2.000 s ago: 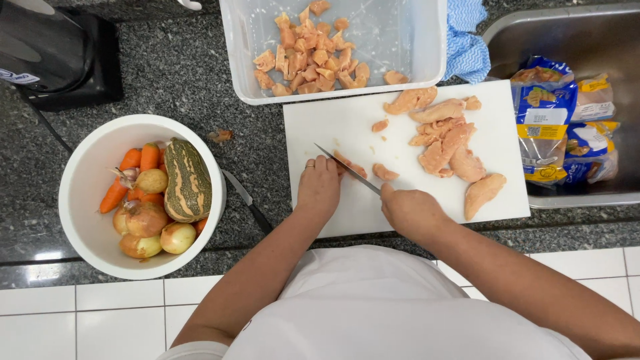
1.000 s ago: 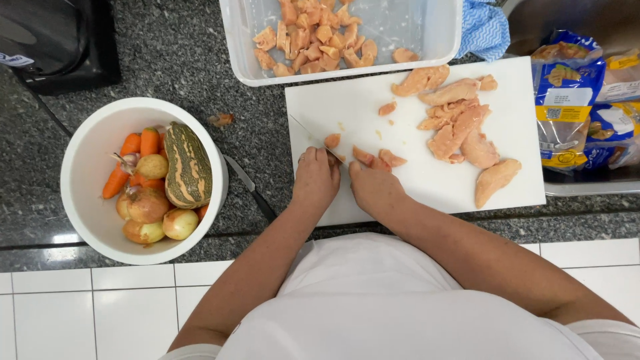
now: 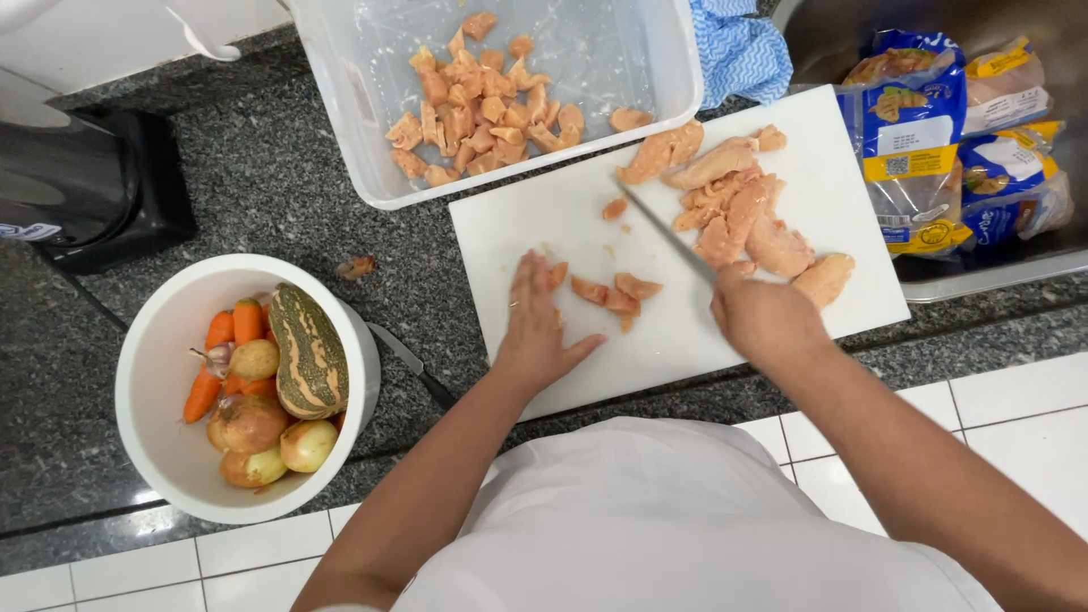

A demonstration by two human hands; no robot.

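My right hand (image 3: 761, 319) grips a kitchen knife (image 3: 667, 231), its blade slanting up and left over the white cutting board (image 3: 527, 225). My left hand (image 3: 537, 327) lies spread on the left part of the board, its fingers touching or beside a small piece of raw chicken (image 3: 557, 274). Between the hands lie several cut chicken pieces (image 3: 616, 296). Larger raw chicken strips (image 3: 739, 212) are heaped on the right side of the board. Above it, a translucent plastic tub (image 3: 387, 189) holds many chicken chunks (image 3: 484, 110).
A white bucket (image 3: 140, 425) with carrots, onions, garlic and a squash stands at left, beside a second knife (image 3: 415, 364). A black appliance (image 3: 76, 187) is at upper left. A blue cloth (image 3: 744, 51) touches the tub. Chicken packages (image 3: 914, 144) lie in the steel sink (image 3: 977, 285).
My hands were close together over the board a second ago; now they are apart. The right hand has moved right with the knife, and the left hand's fingers have spread.
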